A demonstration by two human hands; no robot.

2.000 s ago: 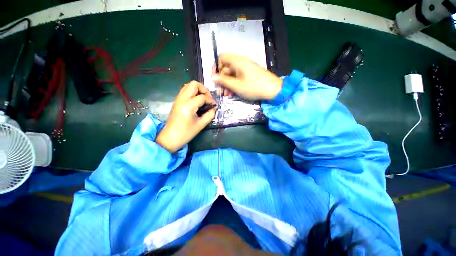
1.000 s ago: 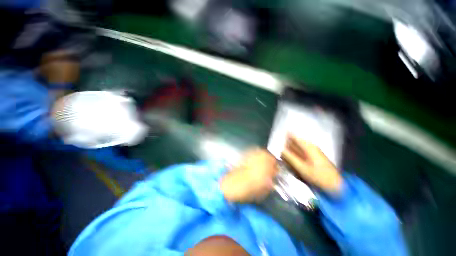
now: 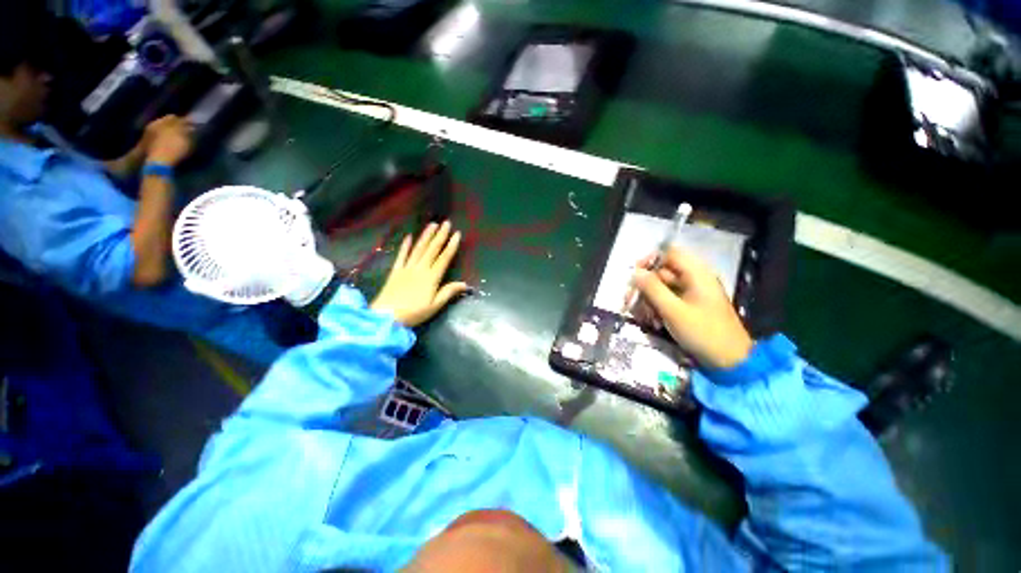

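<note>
An open tablet (image 3: 608,356) with a dark frame lies on the green bench in front of me. Its pale panel (image 3: 717,249) is at the far part and a silver-white circuit board with a green spot is at the near end. My right hand (image 3: 692,302) is over the tablet and holds a slim pen-length tool (image 3: 678,224), its pale end pointing up and away. My left hand (image 3: 419,275) is off the tablet, fingers spread, over the bench beside the red wires (image 3: 484,224). It holds nothing that I can see.
A white fan (image 3: 237,244) stands at the left. Another worker's hand (image 3: 168,140) shows beyond it. More open tablets (image 3: 545,69) lie on the green conveyor past the white rail (image 3: 526,148). A dark bumpy holder (image 3: 912,381) lies right of my sleeve.
The view has swung left, showing the conveyor and another worker. My left hand has left the tablet and opened out toward the red wires. My right hand stays over the tablet.
</note>
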